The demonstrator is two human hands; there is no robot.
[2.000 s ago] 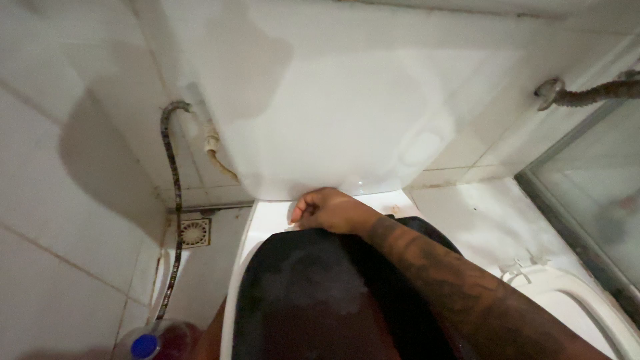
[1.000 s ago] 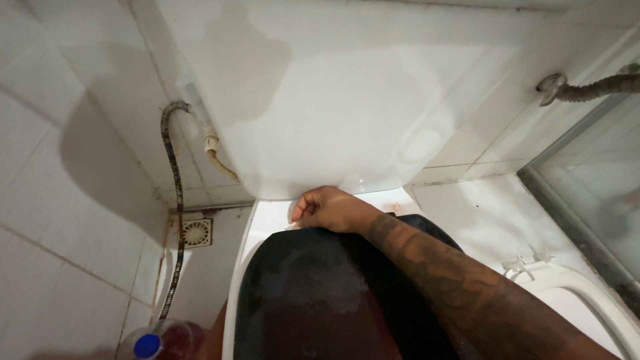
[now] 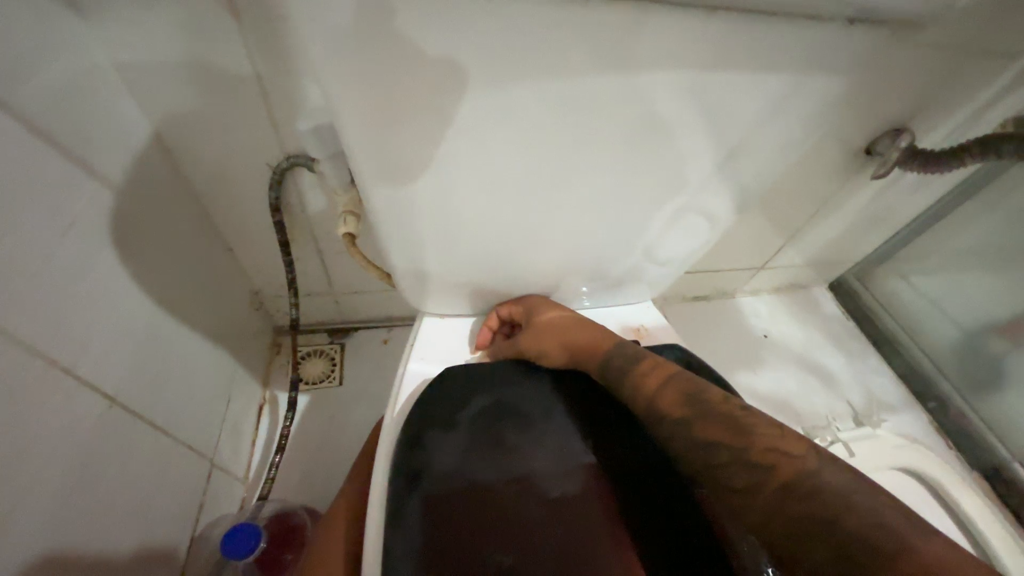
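My right hand (image 3: 540,332) is at the back rim of a white toilet bowl (image 3: 392,448), its fingers curled by the hinge area below the toilet cistern (image 3: 544,176). Whether the fingers grip a small part there cannot be told. A glossy black seat or lid (image 3: 496,464) lies over the bowl, just under the hand and forearm. The tattooed forearm reaches in from the lower right. My left hand is out of view.
At the left, a flexible hose (image 3: 290,296) runs down past a floor drain (image 3: 320,366). A bottle with a blue cap (image 3: 242,542) stands lower left. A detached white toilet seat (image 3: 888,456) lies on the floor at right, near a glass panel (image 3: 952,296) and a corrugated pipe (image 3: 952,156).
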